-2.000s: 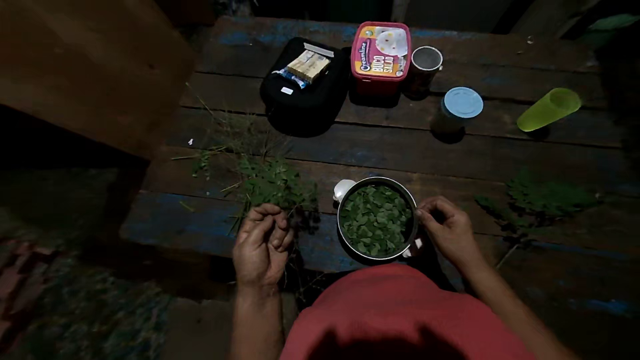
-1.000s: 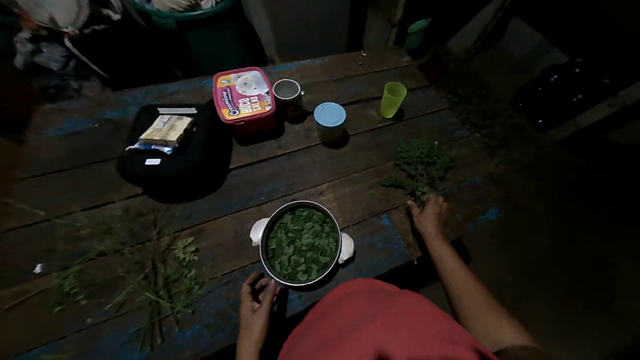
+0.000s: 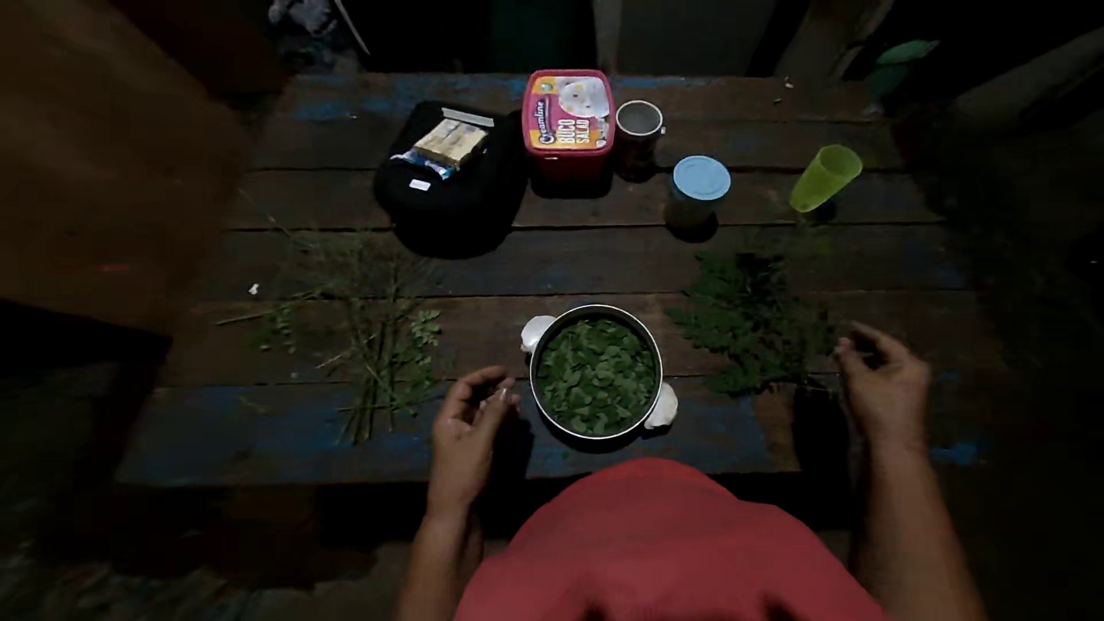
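Note:
A round pot (image 3: 596,373) full of small green leaves stands near the table's front edge, white material around its two handles. Left of it, my left hand (image 3: 470,423) hovers with bent fingers, thumb and fingertips close together; nothing is plainly seen in it. My right hand (image 3: 884,384) is at the right, beside a bunch of leafy green sprigs (image 3: 746,323) on the wood. Whether its fingertips touch a thin stem there is too dark to tell. Mostly bare stems with a few leaves (image 3: 375,354) lie in a loose pile to the left of the pot.
Along the back of the plank table (image 3: 595,259) stand a black case (image 3: 453,203) with a wrapped packet (image 3: 450,142) on it, a red Creamline tub (image 3: 569,125), a mug (image 3: 639,138), a jar with a blue lid (image 3: 700,178) and a tilted yellow-green cup (image 3: 826,178).
My right hand was beside the pot's right handle two seconds ago, then moved right to the leafy sprigs. My left hand moved from the stem pile to the pot's left side. The view has shifted.

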